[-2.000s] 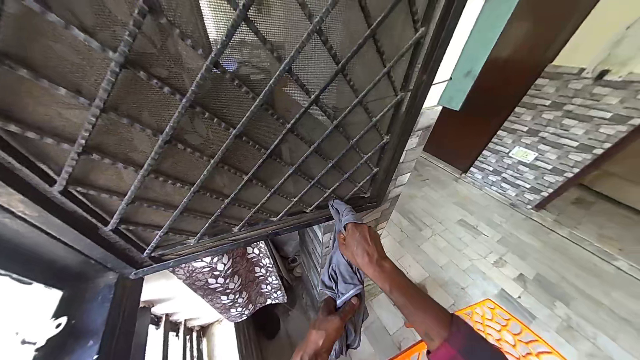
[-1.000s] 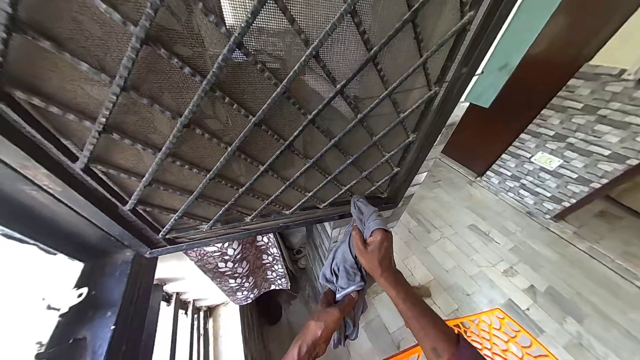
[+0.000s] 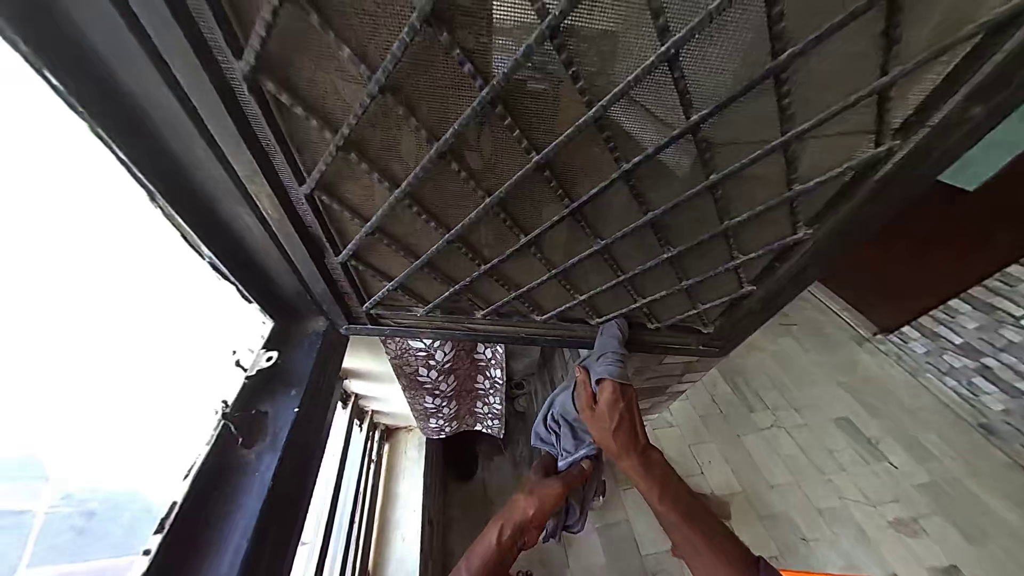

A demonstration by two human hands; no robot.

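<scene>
A grey cloth [image 3: 564,420] hangs bunched between my two hands. My right hand [image 3: 612,412] grips its upper part, and the cloth's top end touches the bottom rail [image 3: 512,330] of a dark metal door or window panel. Lower down, my left hand [image 3: 552,488] holds the cloth's lower part, with loose folds hanging beneath. Above the rail, twisted metal bars form a diamond grille [image 3: 560,168] over a dusty wire mesh. The fingertips of my right hand are partly hidden by the cloth.
A dark metal frame [image 3: 272,432] stands at the left beside a bright opening. Below the panel hangs a leaf-patterned curtain [image 3: 452,388], near window bars [image 3: 352,480]. Tiled floor [image 3: 744,432] spreads at the right, up to a stone-patterned wall [image 3: 968,352]. An orange edge [image 3: 816,573] shows at the bottom.
The view has swung left, showing more of the frame and bright opening. Both hands still hold the cloth, its top end at the bottom rail throughout.
</scene>
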